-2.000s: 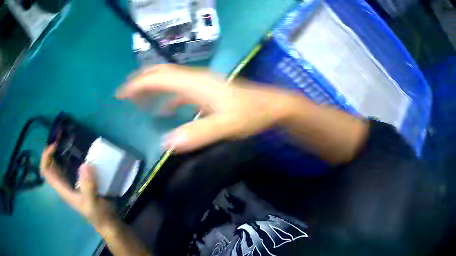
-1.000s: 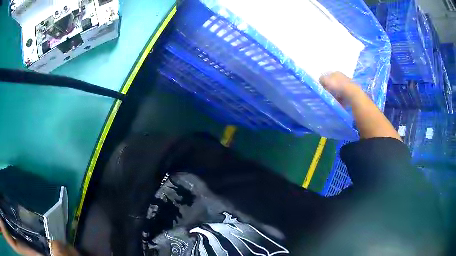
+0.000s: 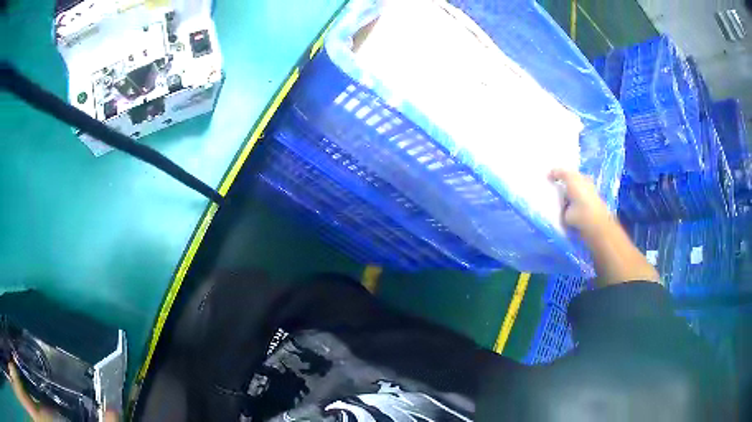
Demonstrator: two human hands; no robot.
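The black housing [image 3: 54, 358] lies on the teal bench mat at the bottom left, open side up. A small white end panel [image 3: 110, 375] stands across its right end. My left hand [image 3: 25, 396] grips the housing from its near side, partly cut off by the bottom edge. My right hand [image 3: 584, 208] is in the film-lined blue crate [image 3: 412, 136], its fingers against the white parts [image 3: 486, 107] near the crate's right end. Glare hides whether the fingers have closed on a part.
The white screw feeder [image 3: 140, 78] stands on the mat at the upper left. A black cord [image 3: 124, 144] hangs across in front of it. Yellow-green tape [image 3: 194, 243] marks the bench edge. More blue crates [image 3: 664, 111] are stacked at the right.
My right hand has moved from above the bench into the blue crate at the right. My left hand stays on the black housing. The view has turned towards the right.
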